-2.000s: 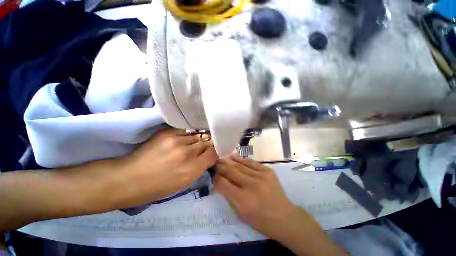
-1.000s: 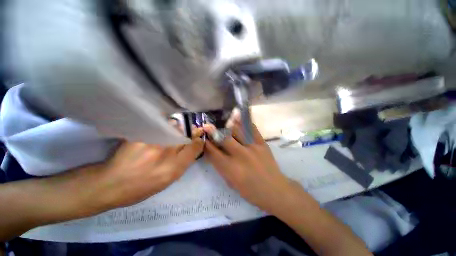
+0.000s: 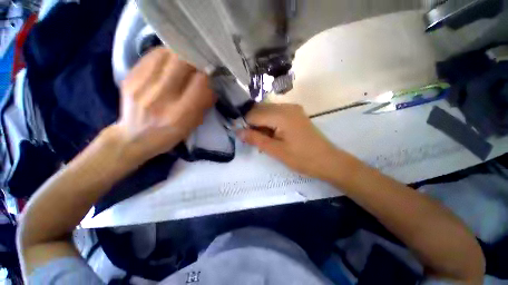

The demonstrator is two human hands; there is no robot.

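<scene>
A pale cloth piece with a narrow dark edge strip (image 3: pixel 210 136) lies on the white table just left of the needle. My left hand (image 3: pixel 167 100) is closed on the cloth at its upper left; the fingertips are blurred. My right hand (image 3: pixel 287 133) pinches the dark-edged cloth between thumb and fingers, just below the presser foot. The metal presser foot and needle (image 3: pixel 256 88) show above my right fingertips, with a ridged silver screw (image 3: pixel 282 83) beside them. Navy cloth (image 3: pixel 133 181) spreads under my left wrist.
Snips (image 3: pixel 380 104) and a green and blue pen (image 3: pixel 420 96) lie right of the needle. A flat grey strip (image 3: pixel 458 132) and dark scraps (image 3: pixel 483 89) lie farther right. Navy cloth (image 3: pixel 72 72) is heaped at left. Ruler marks (image 3: pixel 262 186) run along the front edge.
The view has shifted, showing the lap and more table front. My left hand has moved up and left from the needle area, and the dark-edged pale cloth now shows between my hands.
</scene>
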